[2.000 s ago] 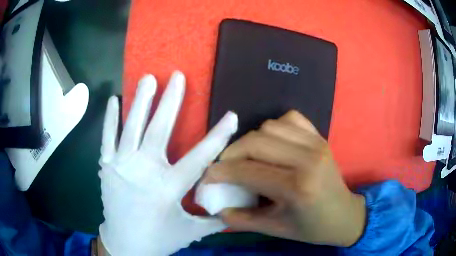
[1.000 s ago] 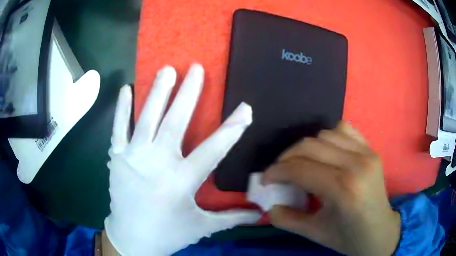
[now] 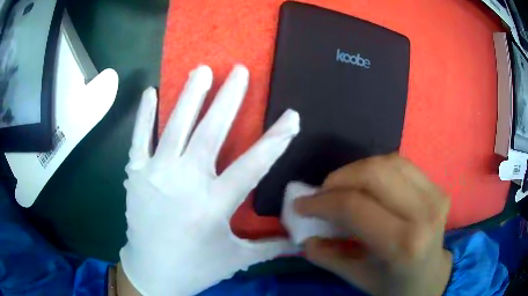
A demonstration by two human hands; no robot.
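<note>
The e-reader point(image 3: 341, 98) lies back up on the red mat point(image 3: 451, 115), its "koobe" logo near the top. My left hand point(image 3: 185, 185), in a white glove, is spread flat with fingers apart; its index fingertip rests on the e-reader's left edge. My right hand point(image 3: 382, 219), bare and slightly blurred, pinches a white folded wipe point(image 3: 301, 214) between thumb and fingers at the e-reader's lower edge. My right hand hides the lower right corner of the e-reader.
At the left, a white box point(image 3: 81, 110) with a barcode flap has another e-reader point(image 3: 26, 75) on it, over the dark green bench point(image 3: 130, 40). At the right edge stands another box point(image 3: 501, 95) with a white tab and a grey screen. Blue sleeves show at the bottom.
The e-reader, mat and left glove appear shifted slightly right and up in the view. My right hand with the wipe has moved rightwards along the e-reader's lower edge, then slightly back left.
</note>
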